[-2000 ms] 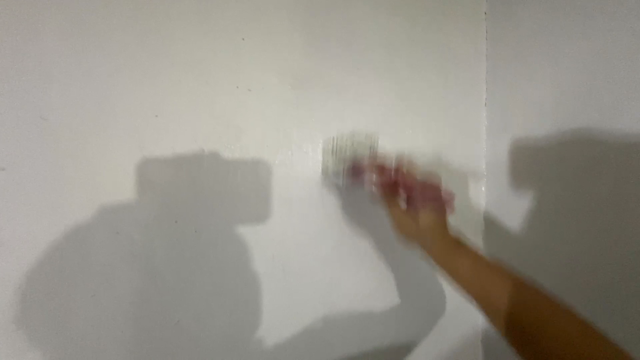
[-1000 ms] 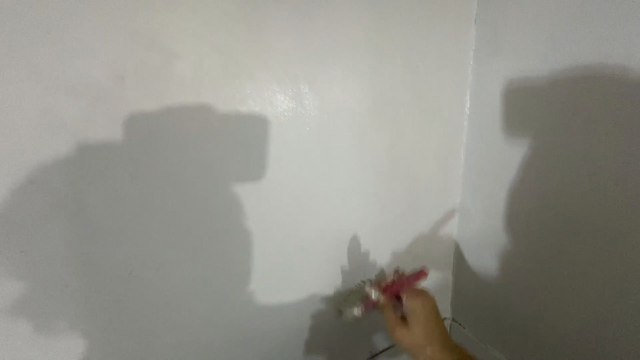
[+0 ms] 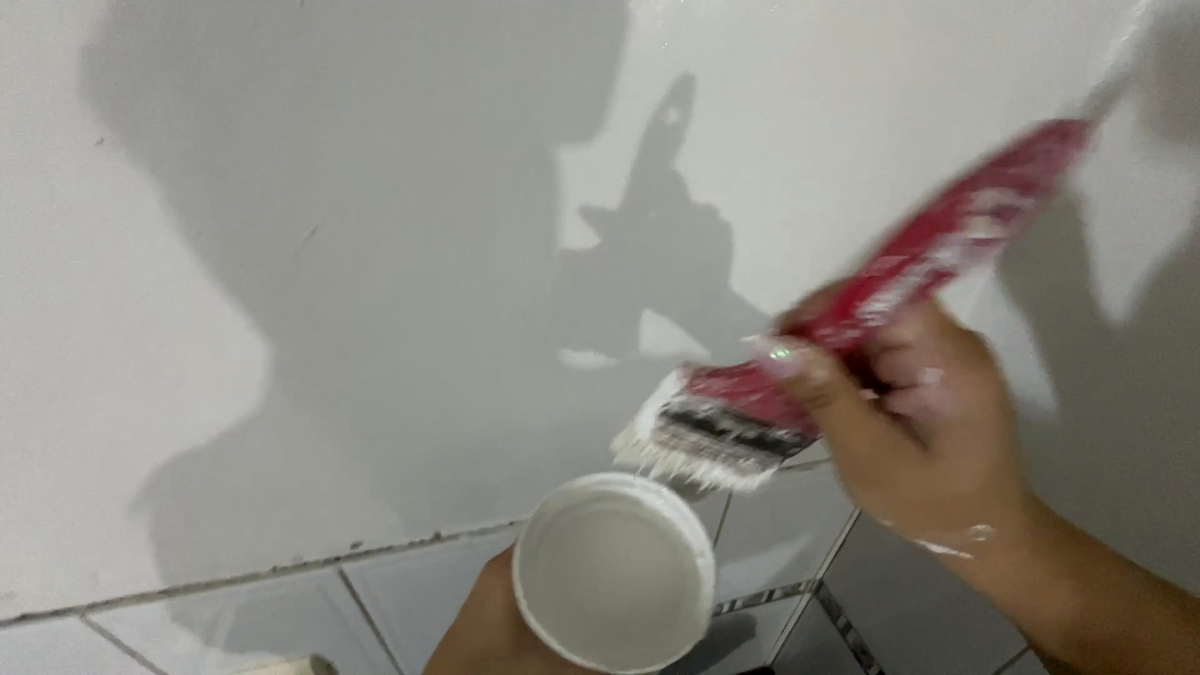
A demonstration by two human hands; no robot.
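My right hand (image 3: 900, 403) grips a paintbrush (image 3: 947, 253) by its red handle, which is smeared with white paint. The brush tilts down to the left, with its paint-coated bristles (image 3: 698, 459) just above the rim of a round white container (image 3: 614, 572). Whitish paint is visible inside the container. Low in the view, my left hand (image 3: 497, 623) holds the container from its left side; most of the fingers are hidden. White paint marks my right thumb and wrist. Behind both hands is a white painted wall (image 3: 422, 394).
Glazed tiles (image 3: 253, 591) with a dark patterned strip (image 3: 764, 598) cover the lower wall, below a rough joint line. A wall corner stands at the right. Part of a pale rounded object (image 3: 291, 667) shows at the bottom edge. Shadows fall across the wall.
The brush, earlier against the wall in my right hand, is now above the container. My left hand and the container have come into view. The view has shifted down to the tiles.
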